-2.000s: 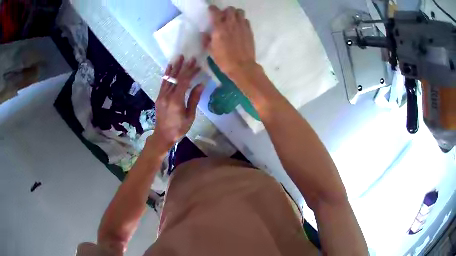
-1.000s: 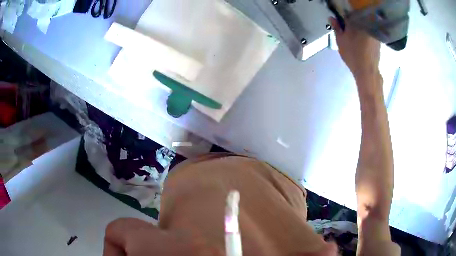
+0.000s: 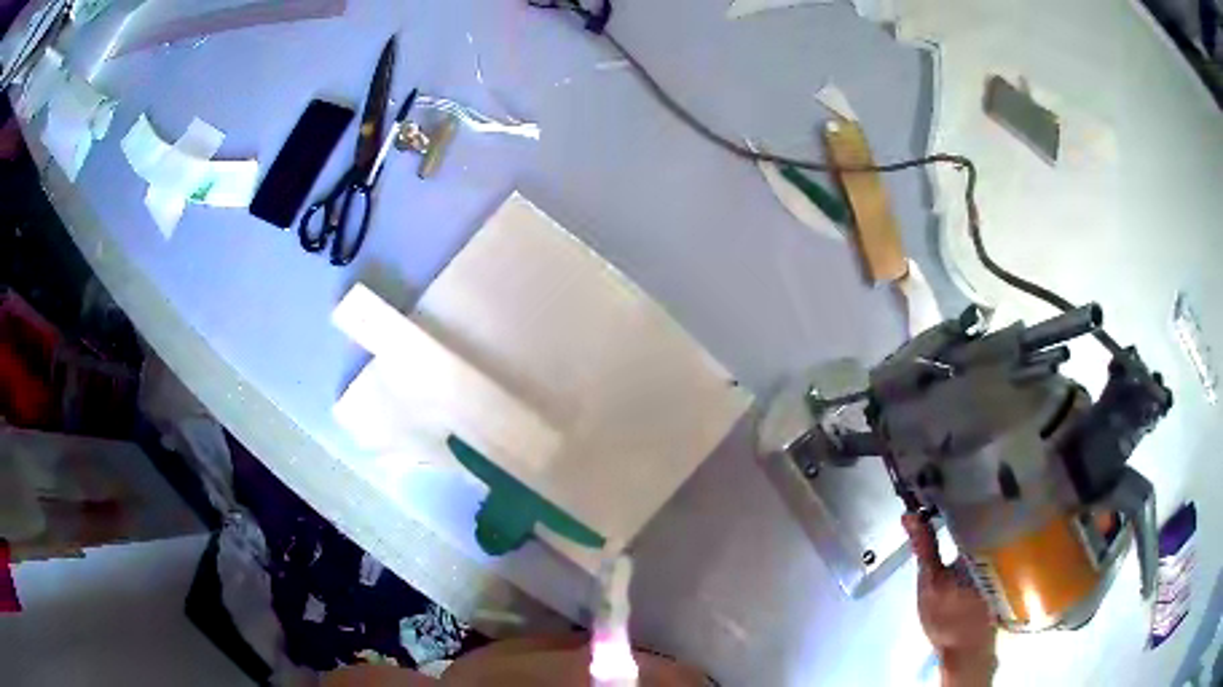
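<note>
A cream rectangular fabric stack (image 3: 630,362) lies on the table, with a narrow pale strip (image 3: 449,369) across its left part. A green T-shaped clamp (image 3: 503,517) sits at its near edge. The grey cloth cutting machine (image 3: 993,456) with an orange band stands right of the stack; its silver base plate (image 3: 838,503) is apart from it. My right hand (image 3: 952,611) is at the near side of the machine and holds it by the handle, fingers partly hidden behind the motor. My left hand is out of the picture.
Black shears (image 3: 360,181), a black phone-like rectangle (image 3: 302,161) and brassy small items (image 3: 427,141) lie behind the stack. Pale cut pieces (image 3: 188,175) are at the left. A dark cord (image 3: 751,148) crosses to the machine near a tan strip (image 3: 868,201). A white stick (image 3: 613,604) is close to the camera.
Both hands were at the stack at first; my left hand has left the picture and my right hand went to the machine. The view has shifted, showing more of the table's far side.
</note>
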